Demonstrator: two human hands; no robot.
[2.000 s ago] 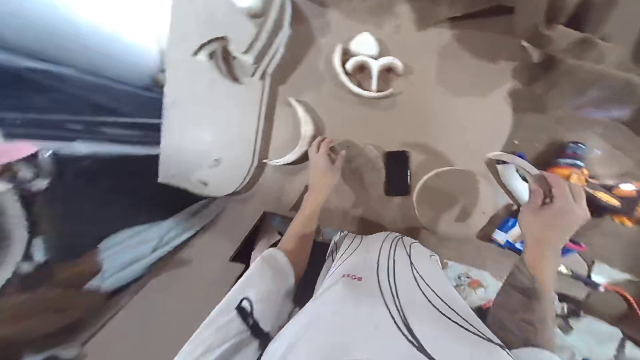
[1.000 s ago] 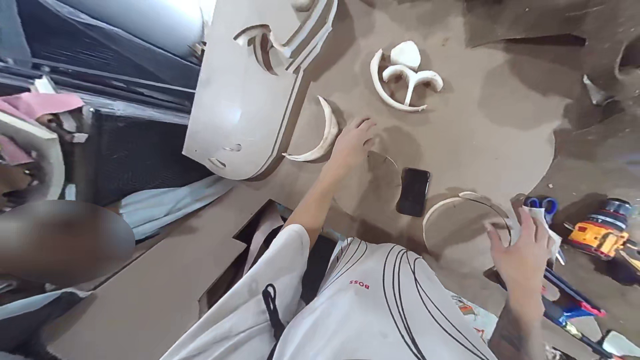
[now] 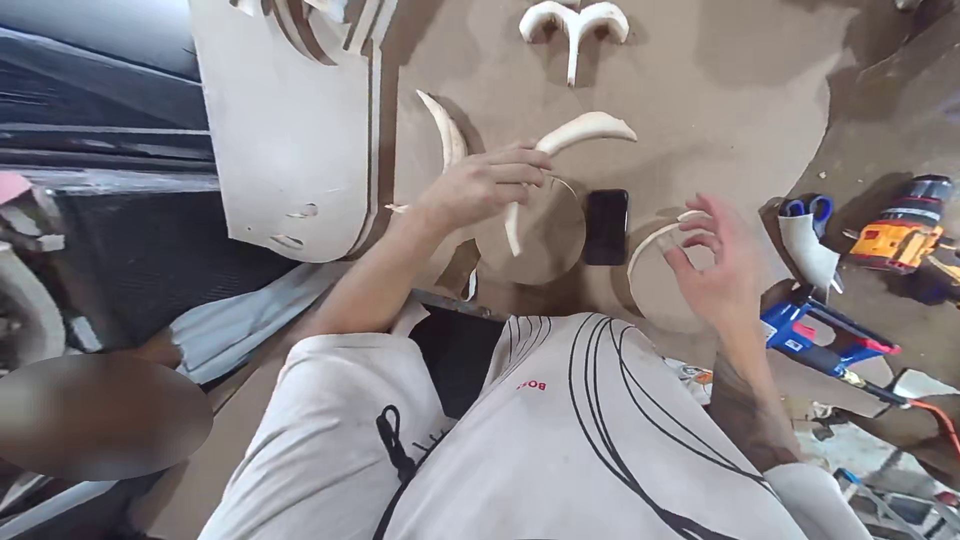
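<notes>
A curved off-white piece [image 3: 589,129] passes under the fingers of my left hand [image 3: 487,184], which is closed on it; its narrow end shows below the fingers. Left of that hand lies a crescent-shaped off-white piece [image 3: 448,135], partly hidden by the hand. My right hand [image 3: 716,262] is blurred, its fingers apart, over a thin curved strip [image 3: 646,244] on a round, flat disc [image 3: 664,289]. Another round disc [image 3: 544,244] lies below my left hand. Between the hands is a black phone [image 3: 606,227]. A Y-shaped off-white piece [image 3: 574,26] lies at the top.
A large pale cut-out panel [image 3: 292,150] lies at the left. On the right are blue-handled scissors [image 3: 817,210] partly under a pale scrap, an orange power tool [image 3: 900,232] and a blue air tool [image 3: 806,337] with an orange hose. A blurred shape covers the lower left.
My left hand, bare a second ago, now holds a curved piece. My right hand has moved left, over the round disc. The curved piece around the Y-shaped one no longer lies there.
</notes>
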